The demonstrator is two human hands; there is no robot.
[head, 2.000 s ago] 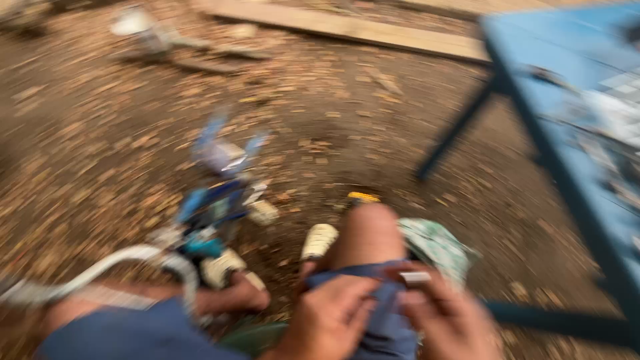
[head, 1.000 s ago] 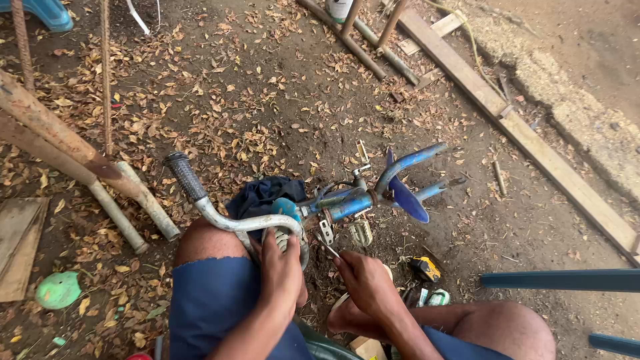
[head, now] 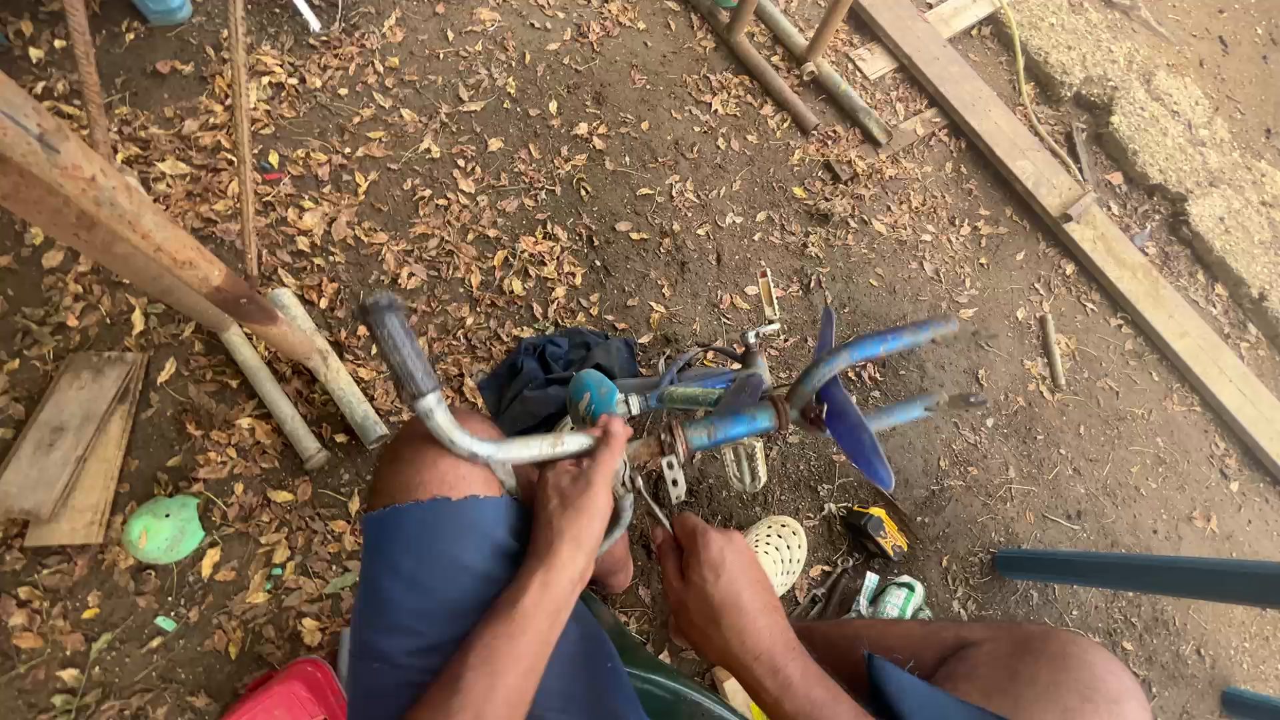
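Observation:
A small blue bicycle frame with its fork lies across in front of my knees, the fork legs pointing right. My left hand is closed around the clamp area of the silver handlebar, whose black grip points up and left. My right hand holds a thin metal tool, its kind unclear, with its tip near the handlebar stem. A perforated metal bracket hangs by the stem. A teal rounded part and a pedal show beside the frame.
A yellow and black tape measure and a green-white cloth lie right of my hands. Rusty metal legs stand at left, near wooden boards. A long plank crosses the upper right. A red container sits at lower left.
Two seconds ago my hands were together over my lap, away from the bicycle; one second ago they were at the handlebar stem. The view has swung away from the blue table.

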